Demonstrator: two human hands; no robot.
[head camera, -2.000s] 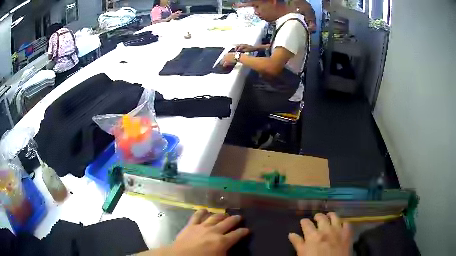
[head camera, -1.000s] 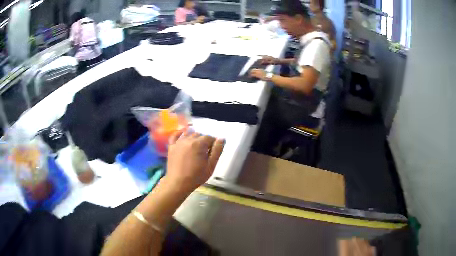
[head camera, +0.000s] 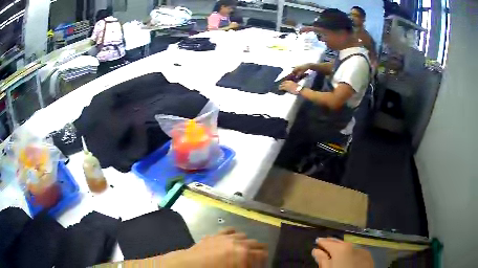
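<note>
A flat black fabric piece lies on the silver-grey machine bed, its far edge at the long bar and across the yellow strip. My left hand is blurred, palm down, at the piece's left side, its fingers not closed on anything I can see. My right hand rests on the piece's right part, fingers bent and slightly apart, cut off by the bottom edge. Green brackets stand at the bar's left end and right end.
A bagged red-orange pot stands on a blue tray; another bagged pot and a squeeze bottle are left. Black fabric lies near left, a large pile beyond. A brown board lies past the bar; a person sits right.
The green casting over the bar two seconds ago no longer shows. My left hand has come down from beside the bagged pot to the bed. A black piece now lies at the strip, under my right hand.
</note>
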